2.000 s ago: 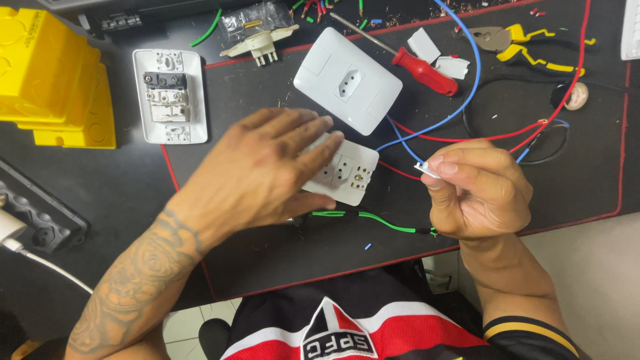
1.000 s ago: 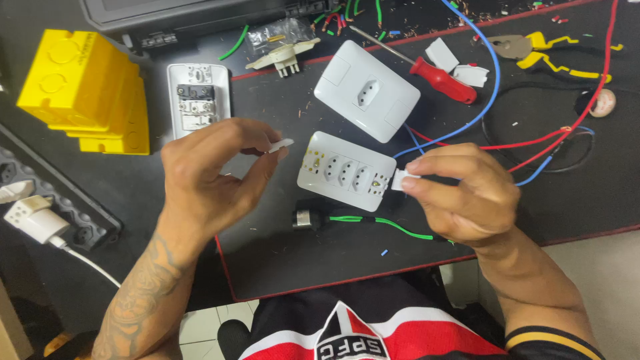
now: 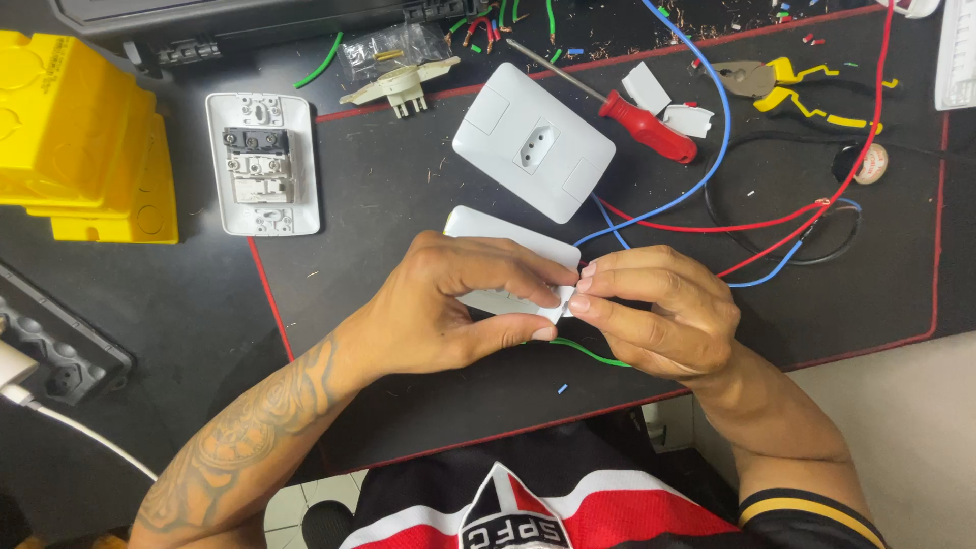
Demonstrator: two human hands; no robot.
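My left hand (image 3: 473,297) reaches over a white outlet plate (image 3: 488,229) on the dark mat and pinches a small white plastic cover piece (image 3: 560,305) between thumb and fingers. My right hand (image 3: 659,309) meets it from the other side, its fingertips at the piece's right edge; whether it holds a second piece there is hidden. The hands cover most of the plate. Just above lies another white plate (image 3: 534,145) with a single socket in its middle, blue and red wires running from its lower right. A green wire (image 3: 587,351) passes below the hands.
A red-handled screwdriver (image 3: 648,126), two loose white covers (image 3: 646,88) and yellow-handled pliers (image 3: 762,80) lie at the back. At left are a module plate (image 3: 263,164), yellow electrical boxes (image 3: 69,137) and a black power strip (image 3: 53,343). A beige plug part (image 3: 400,84) sits near a clear bag (image 3: 389,49).
My hands, apart on either side of the outlet plate one second ago, each with a small white piece, have come together over its right end. Two seconds ago my left hand was on that plate.
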